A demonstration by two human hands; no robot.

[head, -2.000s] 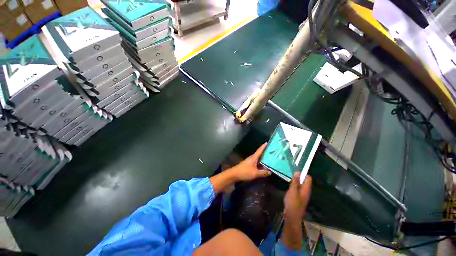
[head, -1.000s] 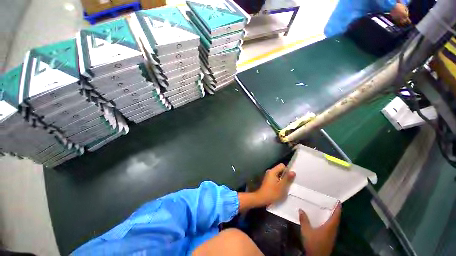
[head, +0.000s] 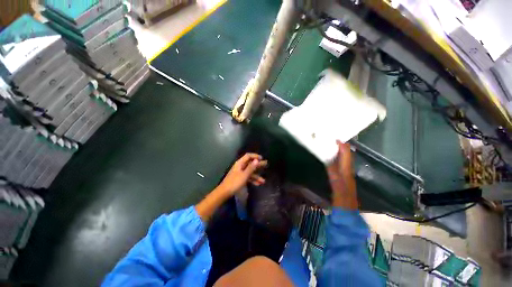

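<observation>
My right hand [head: 342, 171] holds an open box [head: 331, 115] by its near edge, over the side rail and the belt. The box's plain white inside faces up, and its lid is swung out to the far side; it is blurred. My left hand [head: 246, 171] is off the box, to its left above my lap, with fingers loosely curled and apart and nothing seen in it.
Tall box stacks [head: 70, 84] stand along the left of the green table [head: 163, 140]. A pale slanted post [head: 264, 70] rises beyond my hands. Another white box [head: 338, 40] lies on the belt. Cables hang at the upper right. More stacks [head: 415, 258] stand at the lower right.
The open box has moved up and away from me, over the rail, in my right hand. My left hand has let go of it and moved left. The view has turned right.
</observation>
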